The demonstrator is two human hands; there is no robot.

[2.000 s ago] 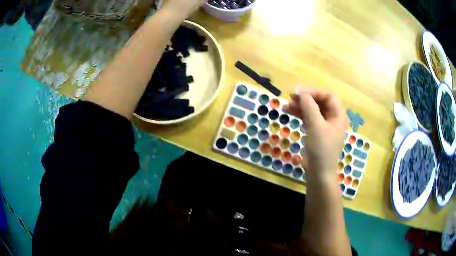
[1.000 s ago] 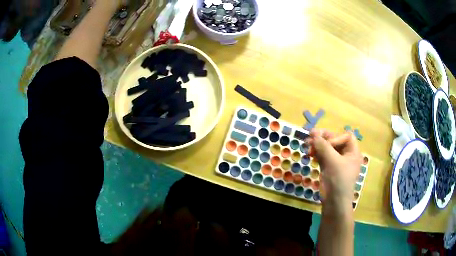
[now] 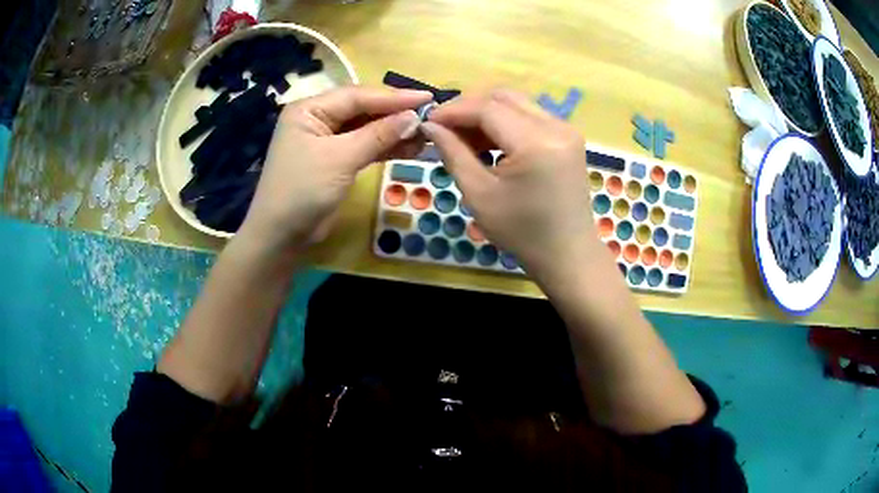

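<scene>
My left hand (image 3: 323, 159) and my right hand (image 3: 516, 168) meet above the keyboard's top-left part. Their fingertips pinch a small, shiny, round piece (image 3: 425, 111) between them; it is mostly covered, so its kind is unclear. The off-white keyboard (image 3: 536, 272) with orange, yellow, green, grey-blue and black round keys lies below, its middle hidden by my right hand. Black bars (image 3: 410, 83) lie just above the keyboard, partly behind my fingers.
A cream bowl (image 3: 337, 69) with black bars stands left. Whitish discs (image 3: 128, 197) litter the left table edge near a brown basket (image 3: 92, 38). Grey-blue bars (image 3: 559, 103) and green bars (image 3: 653, 135) lie above the keyboard. Right are a grey keycap plate (image 3: 798, 306), other plates and white tissue (image 3: 755, 120).
My left hand has come from the basket at the upper left to meet my right hand, which has moved left over the keyboard. The view has shifted, and the lilac bowl is out of view.
</scene>
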